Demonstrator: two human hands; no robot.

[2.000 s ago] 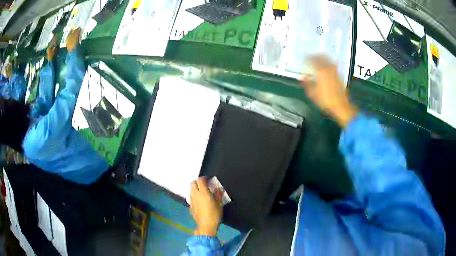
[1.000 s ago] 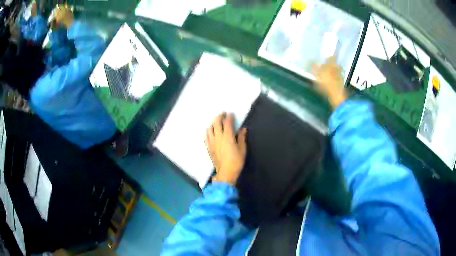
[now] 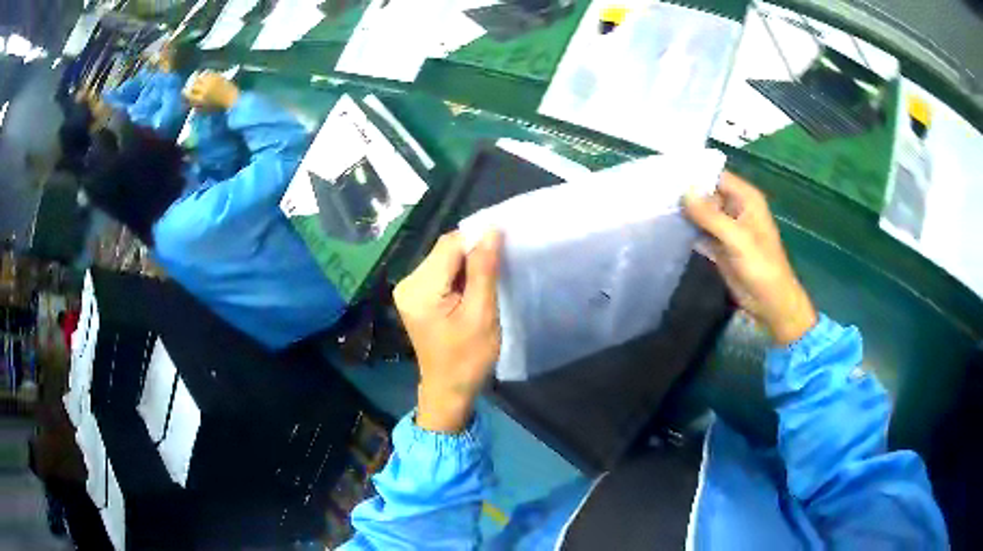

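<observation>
A white slab in a translucent, milky sleeve [image 3: 593, 264] is held up between my two hands, tilted, over the black tray. Small dark print shows on the sleeve. My left hand [image 3: 455, 323] grips its left end, thumb near the upper edge. My right hand [image 3: 749, 242] grips its upper right corner. The black two-pocket tray [image 3: 582, 414] lies below on the green bench, partly hidden by the sleeve and hands. A white edge shows at the tray's far side.
Green-and-white retail boxes [image 3: 814, 102] and white box parts with a yellow-topped item [image 3: 647, 70] line the raised row behind. Another box [image 3: 350, 199] stands left. A person in a blue smock [image 3: 243, 237] works at the left. Black tray stacks [image 3: 248, 431] stand at the lower left.
The white slab that lay in the tray's left pocket is now raised in both hands, in the sleeve. My right hand has come back from the row of boxes. The view has shifted.
</observation>
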